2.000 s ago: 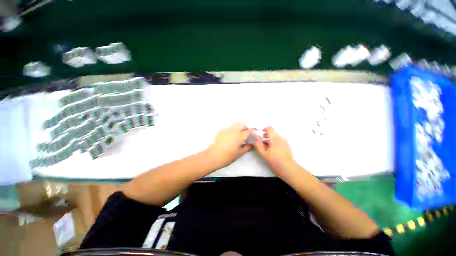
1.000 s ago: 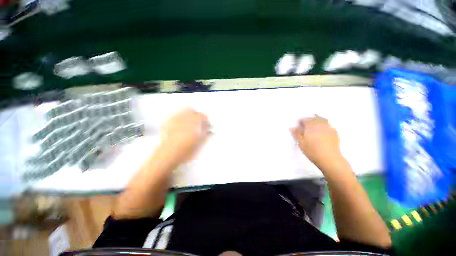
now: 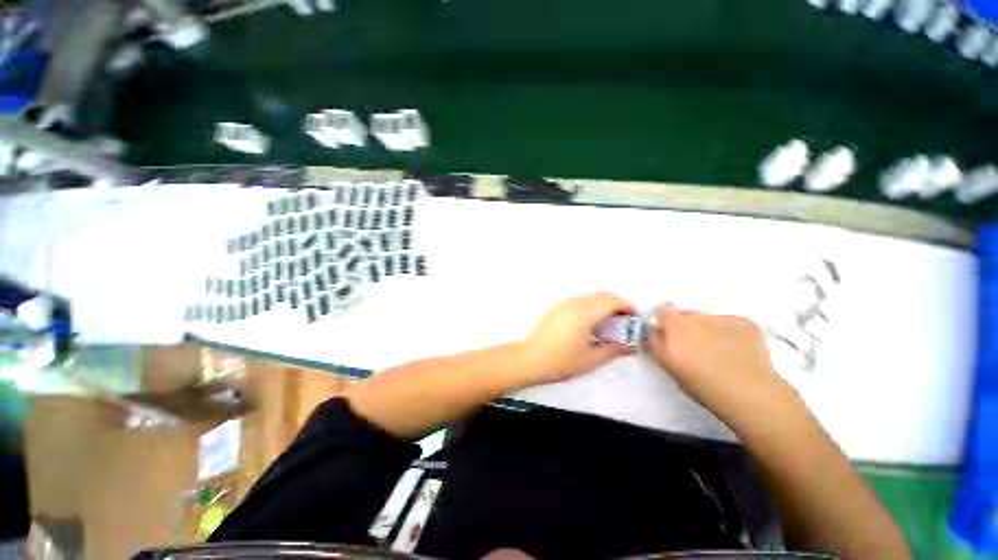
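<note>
My left hand (image 3: 580,337) holds an adapter housing (image 3: 622,330) in its fingertips over the white work surface (image 3: 492,252). The housing's end faces right. My right hand (image 3: 706,348) is beside it, with its fingertips at the housing's right end. Whether the right fingers hold a small part is hidden. Rows of open housings with dark insides (image 3: 328,246) stand at the left of the bench. Small white parts with dark bits (image 3: 808,312) lie loose to the right of my right hand.
A green belt (image 3: 591,104) runs beyond the bench, with grouped white housings (image 3: 399,129) at left and white adapters (image 3: 828,168) at right. A blue bin (image 3: 985,438) is cut off at the right edge. Cardboard boxes (image 3: 99,459) stand at lower left.
The view has turned, so the bench things sit further right. My hands were apart one second ago and are now together at a housing. The blue bin has mostly left the picture.
</note>
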